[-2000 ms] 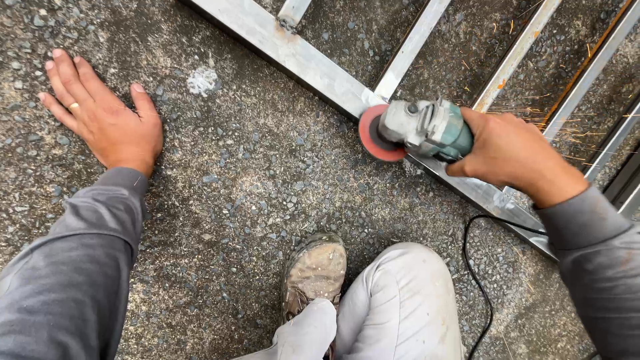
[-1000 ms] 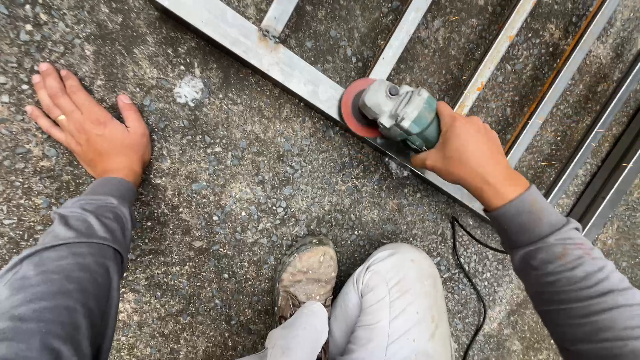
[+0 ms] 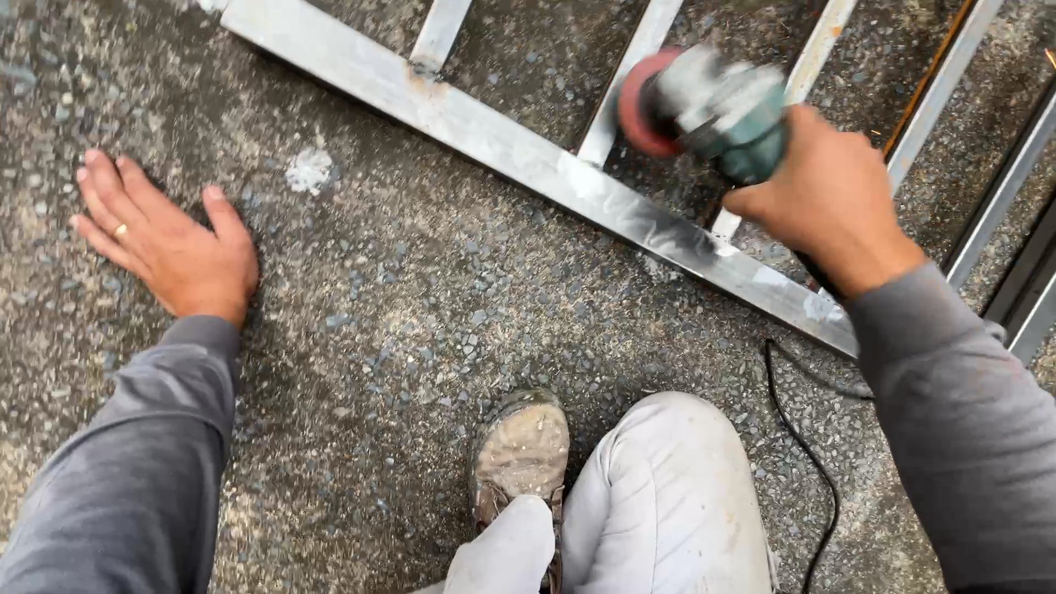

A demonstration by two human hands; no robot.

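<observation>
My right hand point(image 3: 825, 194) is closed around the body of an angle grinder point(image 3: 722, 111), blurred by motion. Its red disc point(image 3: 648, 103) is over a crossbar point(image 3: 635, 70) of a welded steel frame, a little above the long rail point(image 3: 528, 157); whether it touches the bar I cannot tell. Bright ground patches and a dark smudge mark the rail where crossbars join it. My left hand point(image 3: 177, 235), with a ring on one finger, rests palm down on the rough ground at the left, holding nothing.
A black power cord point(image 3: 813, 462) curves over the gravelly concrete point(image 3: 371, 330) at the lower right. My boot point(image 3: 524, 450) and bent knee point(image 3: 672, 470) are below the rail. More steel bars point(image 3: 1002, 194) lie at the right. A white spot point(image 3: 310, 171) marks the ground.
The grinder in my right hand has lifted away from the long rail, up over the crossbars. Sparks at the right have thinned since the first frame. My left hand stays on the ground.
</observation>
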